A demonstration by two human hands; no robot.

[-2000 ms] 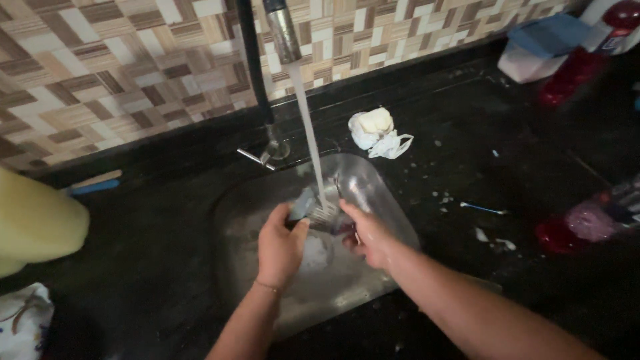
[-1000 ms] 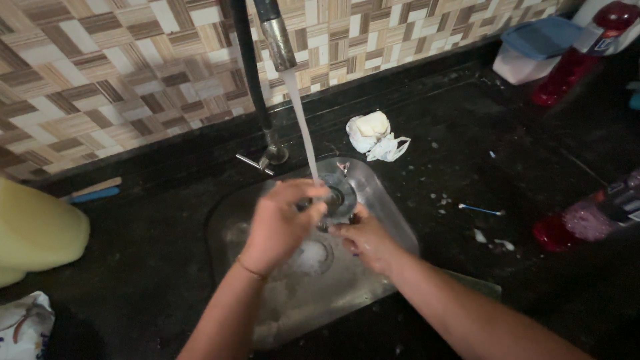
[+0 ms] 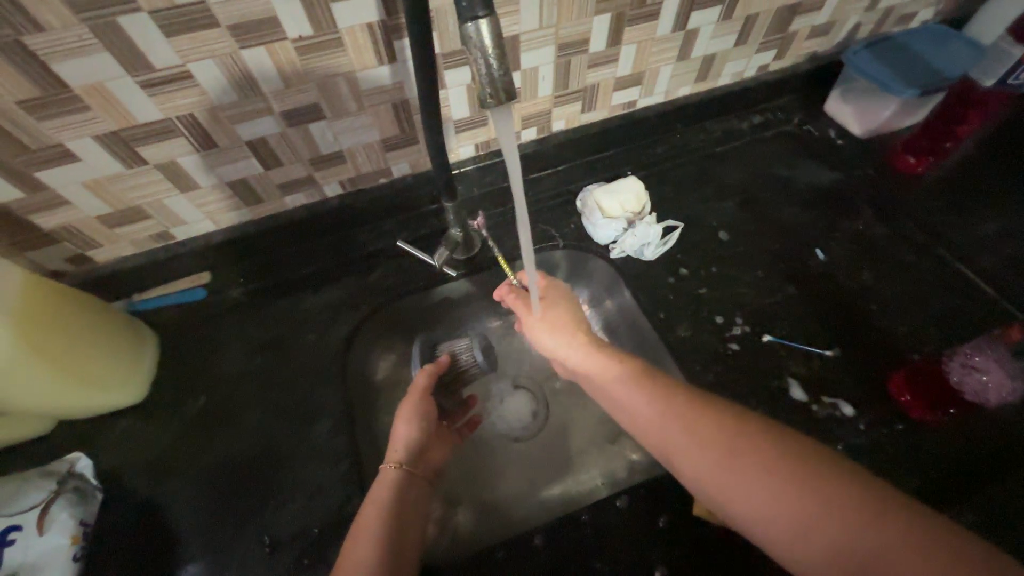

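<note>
My left hand holds a small cylindrical pleated filter with grey end rims, low over the left side of the steel sink. My right hand grips a thin, yellow-patterned brush-like stick, its pinkish tip pointing up toward the tap base. Water runs from the metal faucet spout down onto my right hand. Foam lies at the sink drain, between and below my hands.
Behind the sink stands a tap handle. A pale bar on a crumpled plastic bag lies at the back right. A cotton swab, red bottles and a blue-lidded container are on the right; a yellowish jug and a blue-handled utensil are on the left.
My hands have moved apart. The left has gone down and left with the filter, out of the stream; the right has moved up under the water and now shows the stick.
</note>
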